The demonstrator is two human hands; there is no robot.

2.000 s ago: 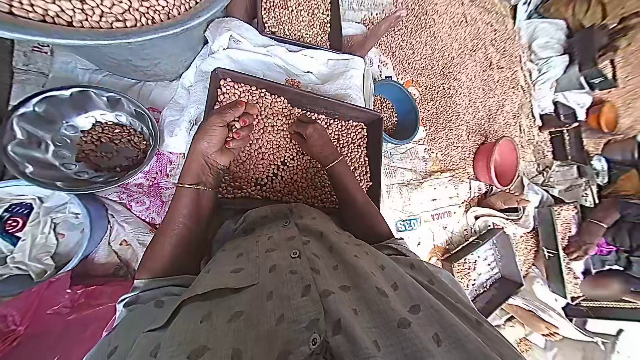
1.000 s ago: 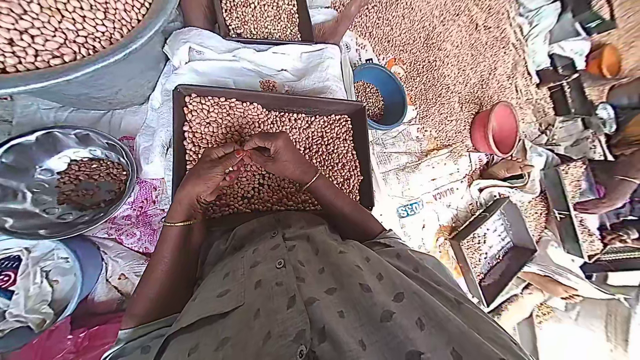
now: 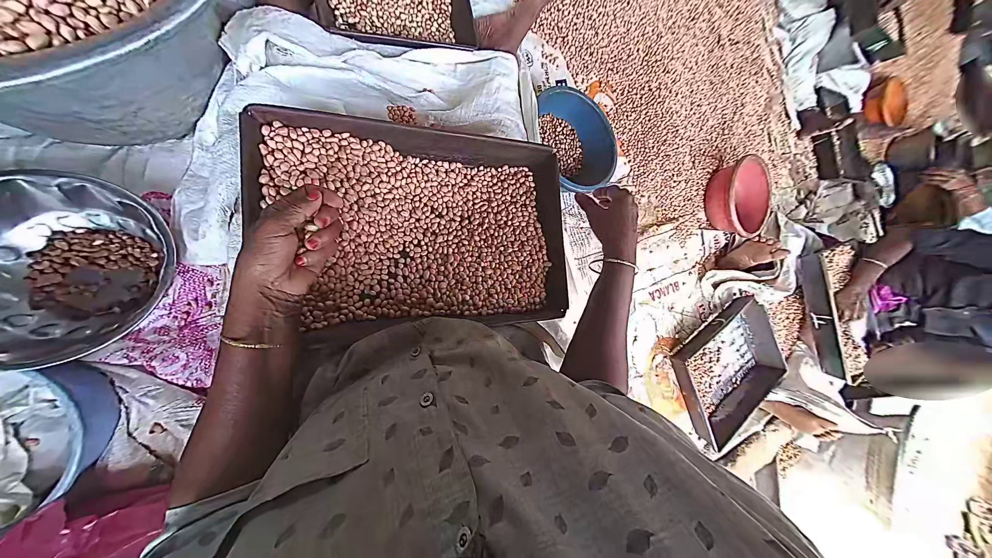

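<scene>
A dark rectangular tray (image 3: 556, 232) on my lap holds a layer of peanuts (image 3: 434, 225). Over its left part is my left hand (image 3: 291, 240), fingers curled around a few pale peanuts. My right hand (image 3: 612, 217) is off the tray's right side, beside the near rim of a blue plastic bowl (image 3: 601, 147) that has shelled peanuts in it. The right fingers are bent, thumb near the fingertips; whether anything is between them is hidden. At the far left, a shiny metal basin (image 3: 159, 225) contains darker peanuts.
A large grey tub (image 3: 132, 93) of peanuts stands upper left, with another tray (image 3: 473, 23) at the top. Peanuts cover the ground beyond. Right are a red bowl (image 3: 736, 194), a tilted tray (image 3: 697, 403) and a co-worker's hand (image 3: 852, 291). A blue tub (image 3: 93, 411) is lower left.
My hands were together over the tray a second ago and are now apart. The right hand has moved right, out over the tray's edge to the blue bowl.
</scene>
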